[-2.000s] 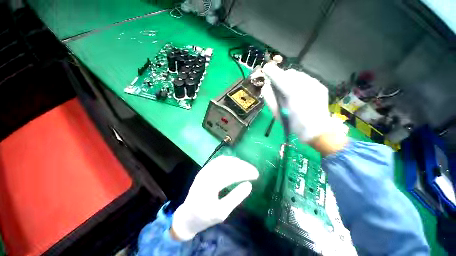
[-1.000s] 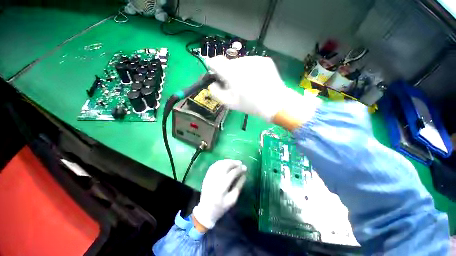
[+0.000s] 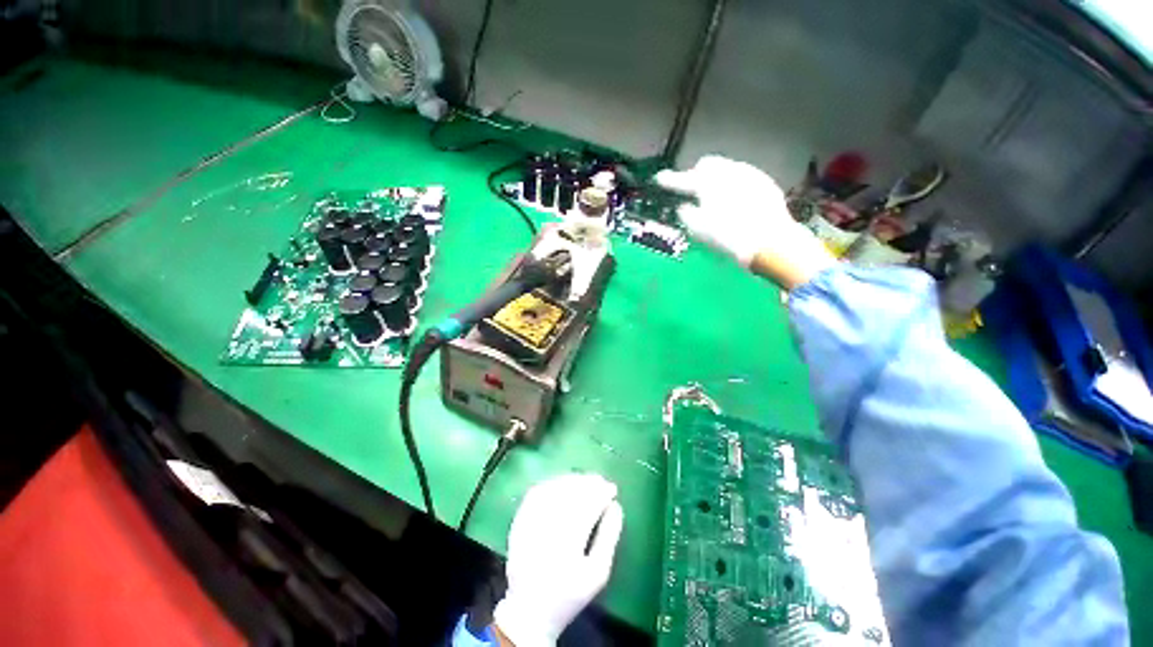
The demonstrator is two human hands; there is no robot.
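The large green circuit board [image 3: 740, 525] lies at the bench's front right, partly under my right sleeve and cut off at the bottom. My gloved left hand [image 3: 563, 550] is at the bench edge left of it, with a narrow gap between thumb and fingers and nothing seen in it. My gloved right hand [image 3: 740, 215] is over the back of the bench; whether it holds anything is unclear. The soldering iron [image 3: 487, 303] rests in its stand on the soldering station [image 3: 497, 389], beside the yellow-brown sponge [image 3: 532, 321]. Its black cord hangs over the front edge.
A populated board [image 3: 341, 278] lies left of the station; more populated boards [image 3: 553, 180] are behind it. A white fan [image 3: 390, 53] stands at the back. A tool holder [image 3: 866, 215] and blue tray [image 3: 1056, 354] are at the right rear. A red-lined bin [image 3: 108, 544] is at lower left.
The iron has come to rest in its stand, and my right hand has let it go and moved right and back. The camera view has shifted. The dark stick right of the station no longer shows there.
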